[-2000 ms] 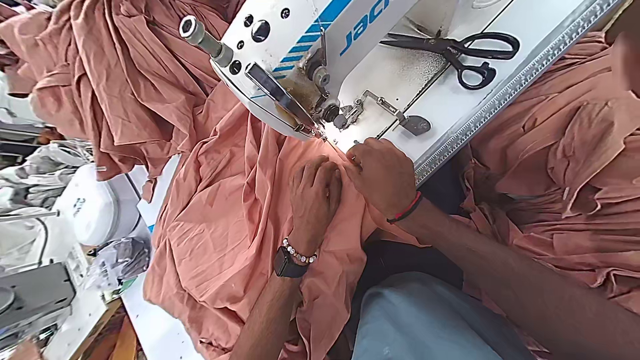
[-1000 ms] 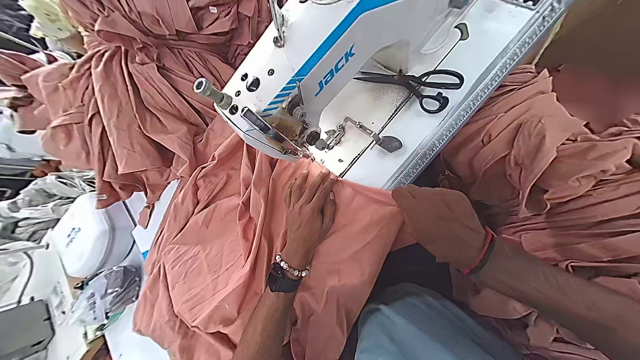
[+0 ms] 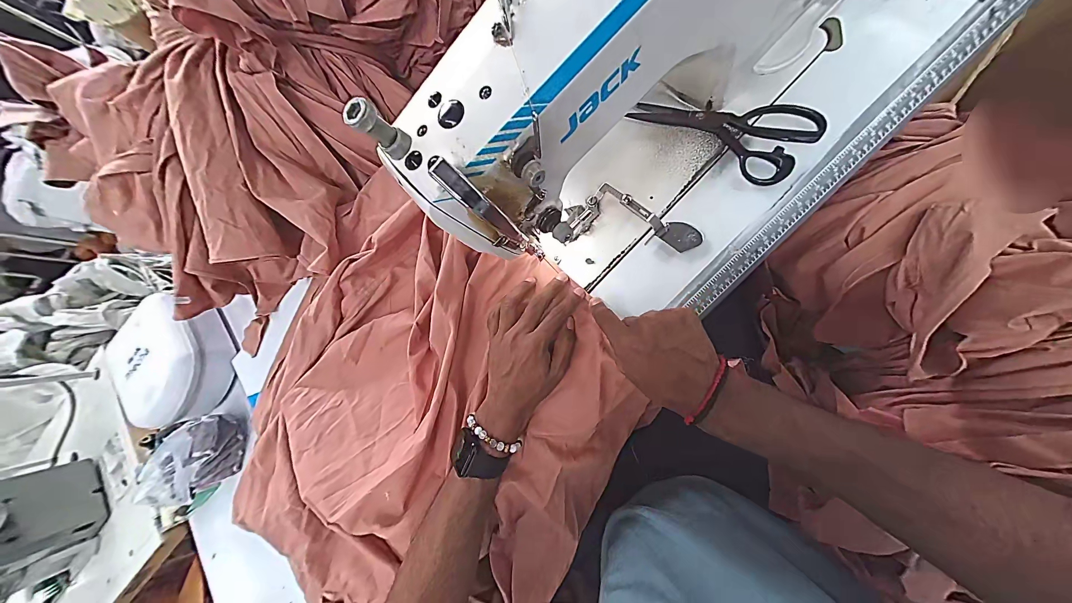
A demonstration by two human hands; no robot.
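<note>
Salmon-pink fabric (image 3: 360, 394) lies over the bed of a white Jack sewing machine (image 3: 502, 109), its edge running under the needle area (image 3: 536, 249). My left hand (image 3: 528, 352), with a beaded bracelet and a dark watch at the wrist, rests flat on the fabric just in front of the needle, fingers slightly apart. Beside it, my right hand (image 3: 662, 347), with a red cord at the wrist, grips the fabric's edge between thumb and fingers. Black-handled scissors (image 3: 737, 134) lie on the machine bed. A metal guide (image 3: 641, 213) sits right of the needle.
More salmon fabric is heaped behind the machine (image 3: 251, 151) and at the right (image 3: 921, 301). A measuring tape (image 3: 837, 167) runs along the table edge. At the left are a white machine part (image 3: 155, 360), a plastic bag with dark contents (image 3: 197, 461) and grey cloth (image 3: 75, 310).
My right hand has moved from farther down the fabric edge back up beside my left hand, near the needle. My left hand stays on the fabric.
</note>
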